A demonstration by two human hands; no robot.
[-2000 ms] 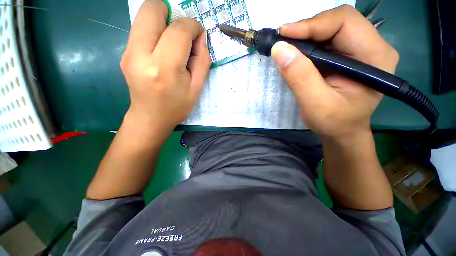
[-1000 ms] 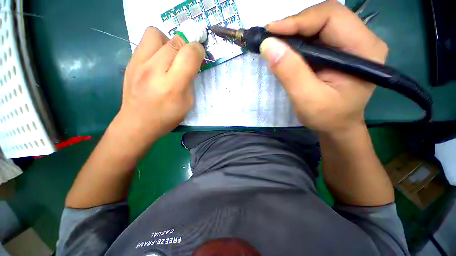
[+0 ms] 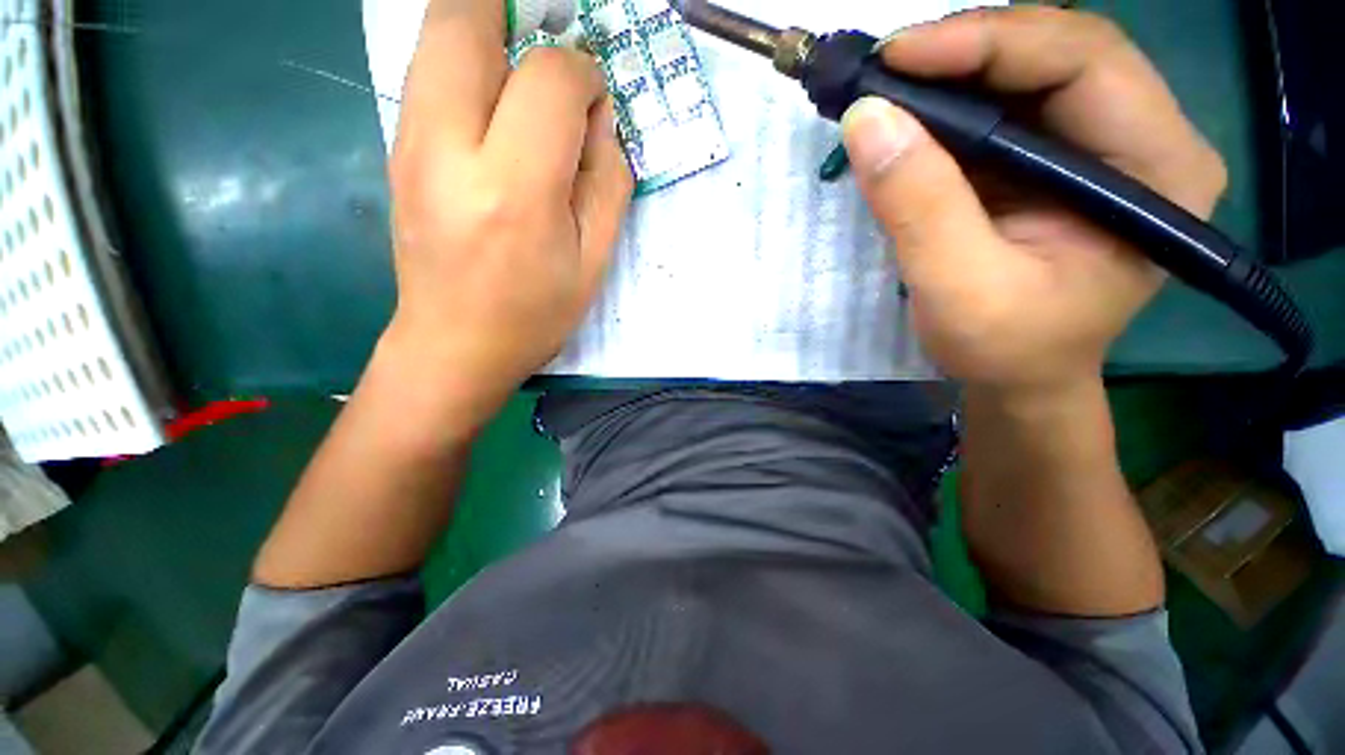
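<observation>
My right hand (image 3: 1018, 207) grips a black soldering iron (image 3: 1092, 185) with a brass-coloured collar; its dark tip points left over the top part of the PCB panel (image 3: 671, 96). The green-edged panel lies tilted on a white sheet (image 3: 738, 280), cut off by the top edge. My left hand (image 3: 509, 192) rests at the panel's left side, with a white finger cot (image 3: 534, 18) with a green rim on one fingertip. A hair-thin solder wire (image 3: 332, 77) trails left from this hand; its hold on the wire is hidden.
A white perforated tray (image 3: 59, 280) stands at the left edge, with a red thing (image 3: 219, 415) below it. A small dark green handle end (image 3: 835, 162) shows under the iron. A black flat object (image 3: 1311, 133) lies at the right. A cardboard box (image 3: 1224, 534) is on the floor.
The iron's tip has moved up and right, from the panel's middle toward the top edge. The panel has shifted up. My left hand has moved up, and a dark green handle end now shows.
</observation>
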